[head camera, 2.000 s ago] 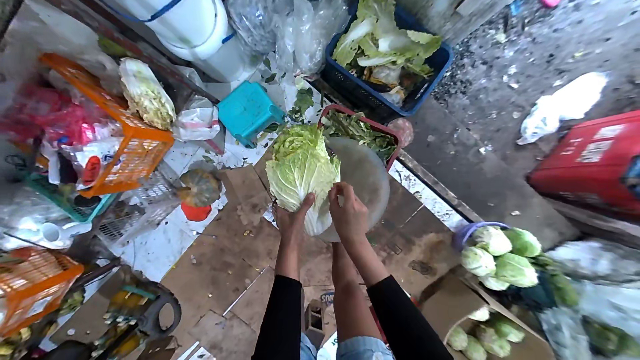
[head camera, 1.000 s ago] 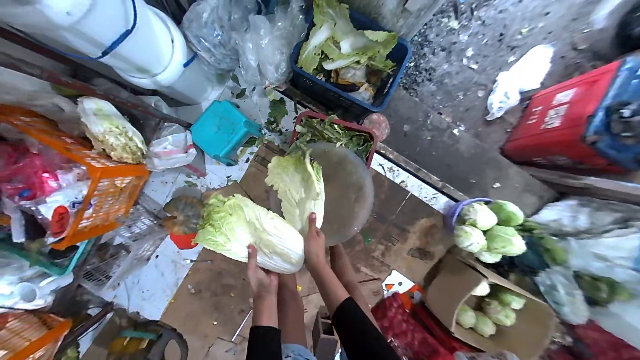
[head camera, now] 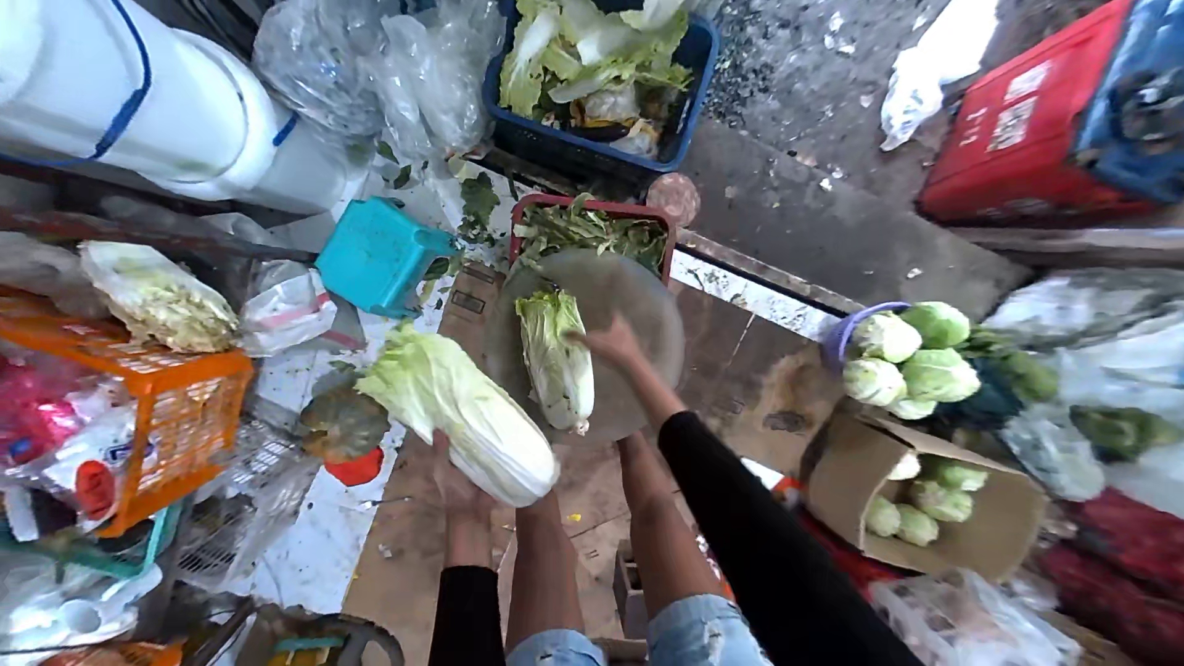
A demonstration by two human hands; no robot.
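Note:
My left hand [head camera: 461, 481] holds a large napa cabbage [head camera: 462, 416] from below, its pale base pointing down and right. A smaller napa cabbage [head camera: 559, 361] lies on a round grey surface [head camera: 638, 379] between my legs. My right hand [head camera: 610, 344] reaches over that surface, blurred, a fingertip at the smaller cabbage's right edge; whether it touches cannot be told. Just behind the round surface is a red crate [head camera: 673, 242] filled with green leaves. Further back, a blue crate [head camera: 698, 92] holds discarded cabbage leaves and scraps.
A turquoise stool [head camera: 375, 259] and an orange crate [head camera: 185, 435] stand on the left, with another napa cabbage [head camera: 162, 301] on the crate. At right are a purple container [head camera: 837, 342] of round cabbages, an open cardboard box [head camera: 994, 499] with more cabbages, and a red crate [head camera: 1017, 120].
One second ago my right hand was at a loose leaf beside the large cabbage; now it is over the round surface, where a smaller cabbage shows. My left hand still holds the large one.

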